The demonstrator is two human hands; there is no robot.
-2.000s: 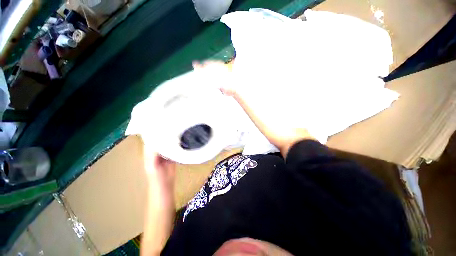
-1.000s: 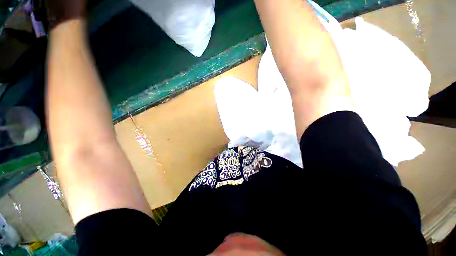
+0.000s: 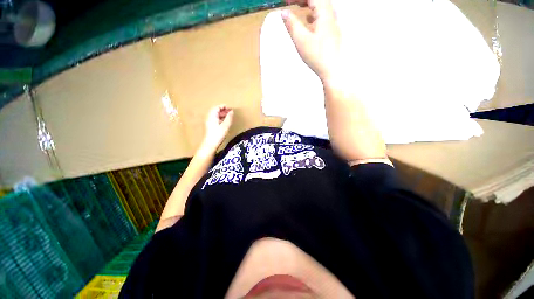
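A large, overexposed white bag stack (image 3: 410,70) lies on the cardboard-covered bench (image 3: 216,64), right of centre. My right hand (image 3: 316,41) is over its upper left part, near the top edge of the picture. Its thumb and fingers are apart, and no separate bag can be made out in it. My left hand (image 3: 219,121) is small and low over the front of the bench, close to my shirt. Its fingers are loosely curled with nothing visible in them.
A clear, round-ended unit (image 3: 35,24) is at the upper left on the dark green belt. The belt's green edge (image 3: 129,35) runs behind the bench. Green crates (image 3: 35,233) and a yellow crate (image 3: 137,195) are at the lower left. Tape (image 3: 44,134) crosses the cardboard.
Both hands have drawn back from their far reach, the left one down to the bench front. The wrapped unit held earlier is out of my hands. The view has shifted, and the cloudy white bag on the belt is out of view.
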